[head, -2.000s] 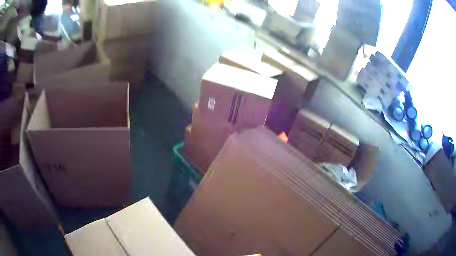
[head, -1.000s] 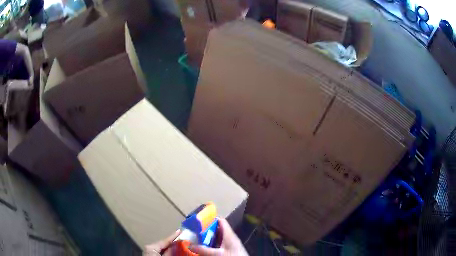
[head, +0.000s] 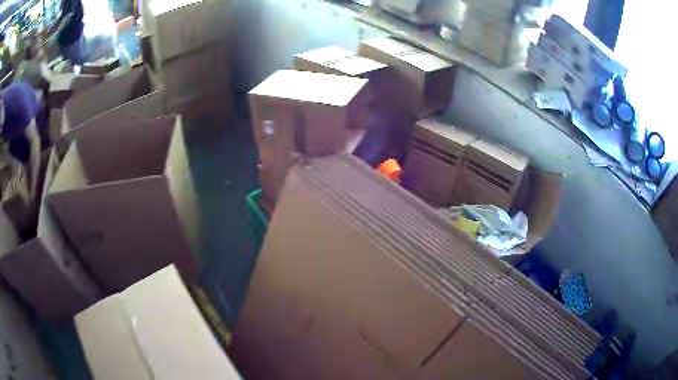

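Observation:
A master carton (head: 160, 326) stands at the bottom left with its closed flaps upward; a centre seam runs between them. A short shiny strip shows on the seam. A thick stack of flat carton blanks (head: 357, 274) leans at the centre, with many edges showing. Neither of my hands is in the picture, and the tape gun seen earlier is out of view.
Open cartons (head: 123, 223) stand at the left. Closed cartons (head: 308, 100) are stacked beyond the blanks, beside a green crate (head: 256, 211). An orange object (head: 389, 171) shows behind the blanks. A plastic bag (head: 498, 226) lies in an open carton. A ledge holds white boxes (head: 569, 59).
The view has tilted up, so the front carton and the blanks sit lower in the picture. Both my hands and the orange and blue tape gun have left the picture.

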